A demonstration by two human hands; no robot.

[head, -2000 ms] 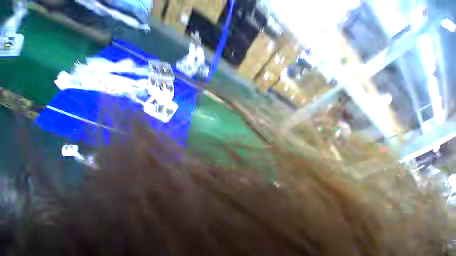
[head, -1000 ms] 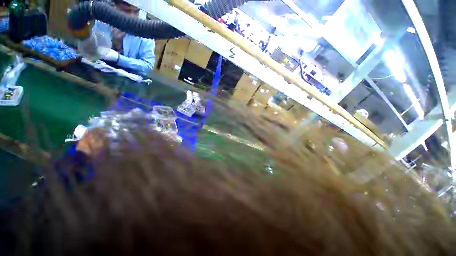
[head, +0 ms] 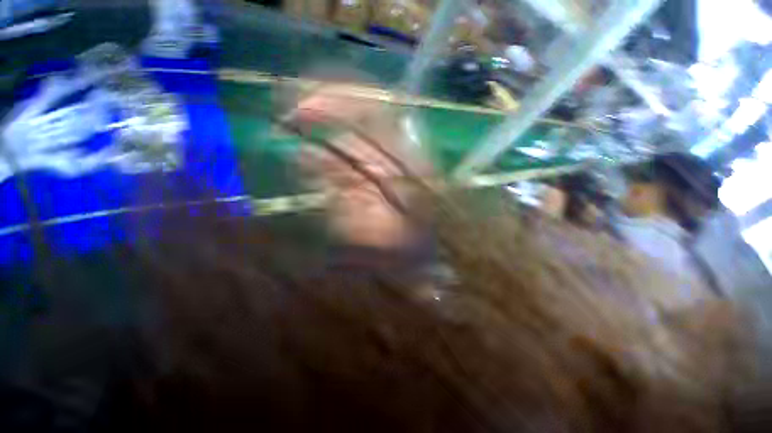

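White socket housings (head: 152, 135) with bundled white cords (head: 55, 127) lie on the blue mat (head: 203, 156) at the left. They are blurred, and single parts cannot be told apart. A bare hand, which looks like my right hand (head: 364, 161), reaches up over the green belt to the right of the mat, apart from the housings. It is strongly blurred and partly behind hair, so its fingers and any hold cannot be made out. My left hand is not in view.
The green conveyor belt (head: 262, 110) runs between pale edge rails. Another white piece (head: 173, 34) lies at the mat's far edge. A pale metal post (head: 550, 93) slants across the belt. People (head: 669, 228) are at the right. Hair covers the lower part.
The view has swung to the right and is blurred. The hand by the cord bundle is no longer seen there; a hand now shows over the belt. The black hose has left the view.
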